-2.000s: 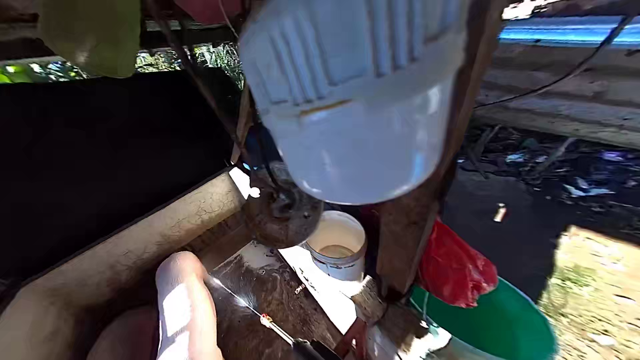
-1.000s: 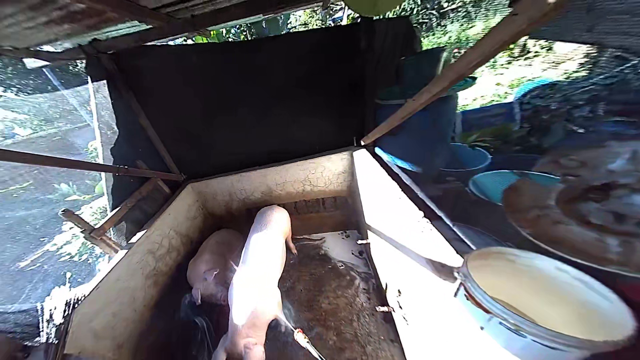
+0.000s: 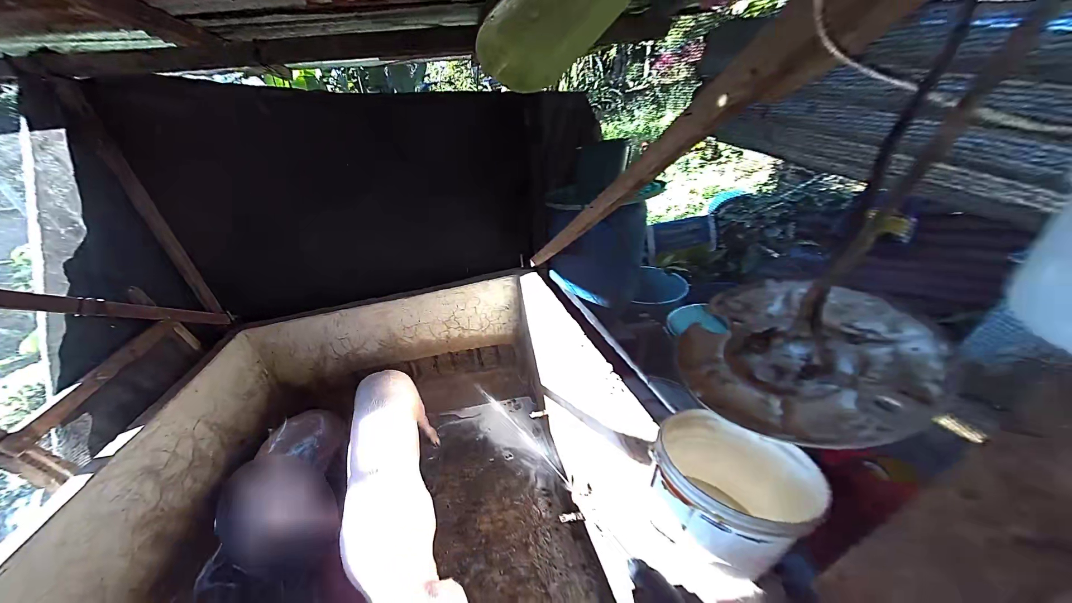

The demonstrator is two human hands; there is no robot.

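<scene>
Neither of my hands can be made out in the head view. From a small spray nozzle (image 3: 576,487) near the pen's right wall, a thin jet of water (image 3: 519,427) fans up and left toward the far corner of the wet floor (image 3: 502,519). Below the nozzle its lance is hard to see against the bright wall, and a dark shape at the bottom edge is too unclear to name. A pale pig (image 3: 389,486) stands in the middle of the concrete pen. Left of it, partly blurred, is a second, darker pig (image 3: 306,435).
A white bucket (image 3: 737,502) with some contents stands by the right wall (image 3: 569,360). Behind it hangs a dirty round disc (image 3: 812,368). A slanting wooden pole (image 3: 653,159) crosses the upper right, with a green hanging object (image 3: 544,38) nearby. Blue barrel (image 3: 595,251) beyond the wall.
The view has swung widely. The water jet, at the bottom by the pale pig one second ago, now points into the far right part of the pen.
</scene>
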